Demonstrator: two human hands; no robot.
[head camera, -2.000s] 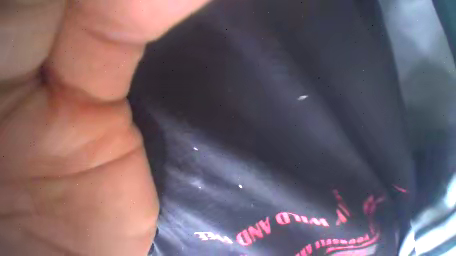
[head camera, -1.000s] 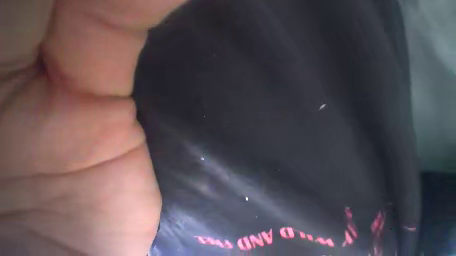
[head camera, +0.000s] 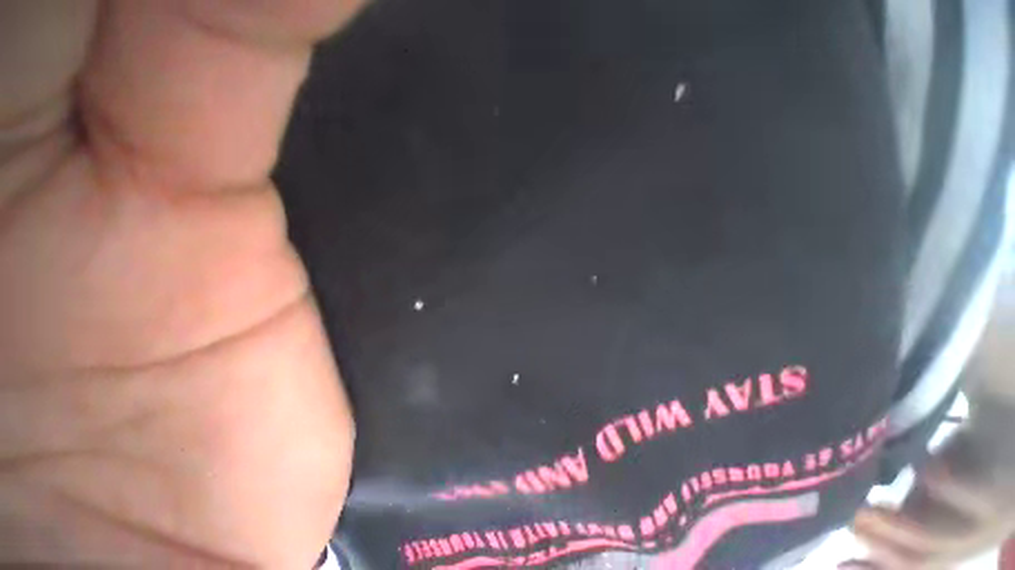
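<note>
A bare hand (head camera: 189, 367) fills the left side of the head view, very close to the lens. Its palm and the base of its fingers show; the fingertips are cut off by the frame edge. I cannot tell whether it is my left or right hand, or whether it holds anything. Beside it, black cloth with pink lettering (head camera: 579, 223), which looks like a shirt front, fills the middle. The words "STAY WILD AND" appear upside down near the bottom. A blurred, skin-coloured shape, possibly fingers (head camera: 935, 518), shows at the bottom right.
Curved pale and grey bands (head camera: 963, 167) run down the right edge, too blurred to name. A bright patch lies at the lower right. No bench, stool or carton can be made out.
The pink lettering has come further into view and is clearer. Light bands and the blurred skin-coloured shape now show at the right. The close hand has shifted slightly left.
</note>
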